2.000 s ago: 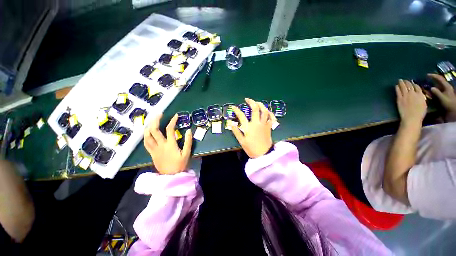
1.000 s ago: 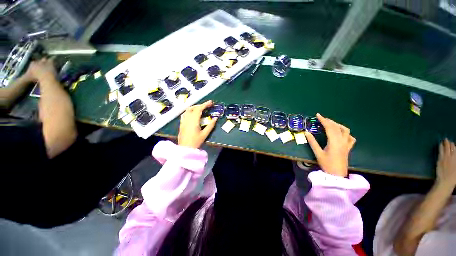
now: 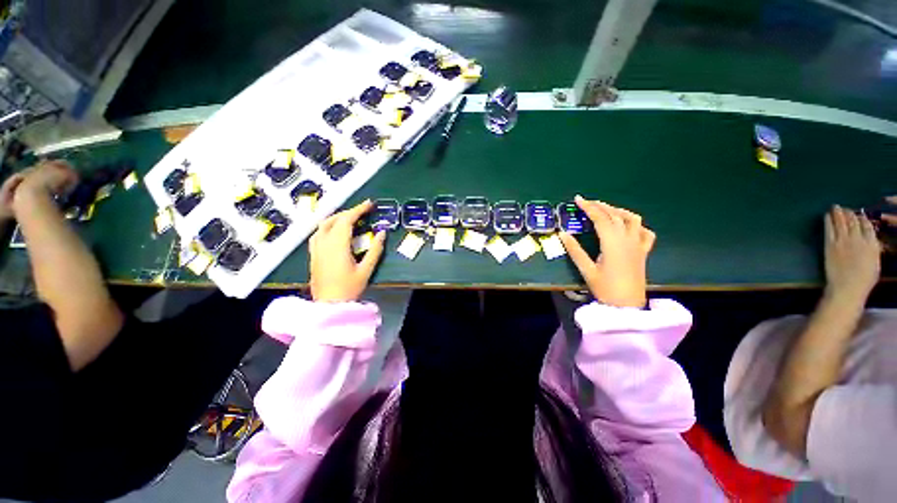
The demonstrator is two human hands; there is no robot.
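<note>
A row of several smartwatch units (image 3: 475, 212) with lit screens lies side by side on the green bench mat, white battery pouches (image 3: 444, 239) hanging at their lower edges. My left hand (image 3: 341, 251) has thumb and index finger around the leftmost unit (image 3: 386, 214). My right hand (image 3: 616, 250) has thumb and index finger around the rightmost unit (image 3: 571, 218), whose screen shows green and blue. The fingertips partly hide both end units. The units touch or nearly touch each other.
A slanted white blister tray (image 3: 231, 280) at left holds dark units. Beside it lie a pen (image 3: 449, 126) and a clear round container (image 3: 501, 110) near the pale rail (image 3: 728, 103). Another unit (image 3: 767, 139) lies at upper right. A person's arms (image 3: 61, 257) show at left, another person's hand (image 3: 851, 251) at right.
My right hand has moved from over the row to its right end, and my left hand has closed in on the left end. The row looks straighter than one second ago. The camera view has shifted.
</note>
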